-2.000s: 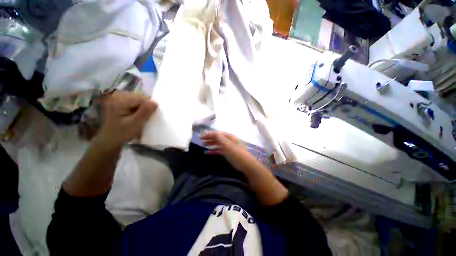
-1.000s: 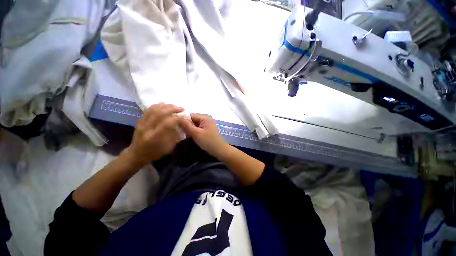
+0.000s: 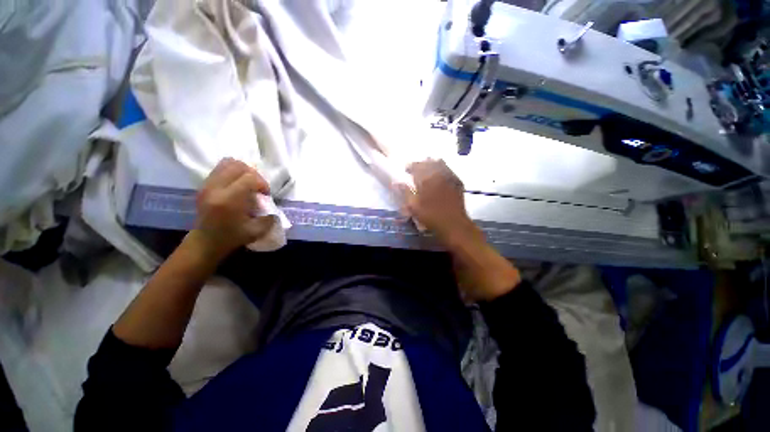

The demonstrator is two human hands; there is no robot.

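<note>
An off-white garment panel (image 3: 215, 93) lies in long folds on the white sewing table, left of the machine. My left hand (image 3: 234, 207) is closed on the near end of its left part at the table's front edge; a small white cloth end (image 3: 270, 229) sticks out of the fist. My right hand (image 3: 435, 198) is closed around the near end of the narrower right fold. The fingertips of both hands are partly hidden. The white sewing machine head (image 3: 540, 93) stands to the right, with its needle area (image 3: 463, 139) behind my right hand, not touching it.
The table's grey, ruler-marked front edge (image 3: 338, 221) runs just beyond my lap. A large pale cloth heap (image 3: 55, 67) lies at the left, beside a bright blue patch (image 3: 131, 111). More pale cloth (image 3: 582, 337) hangs below the table at the right.
My hands were together at the left part's end; now they are apart. My right hand has moved right and taken hold of the other fold's end. The view has shifted, bringing the machine further left.
</note>
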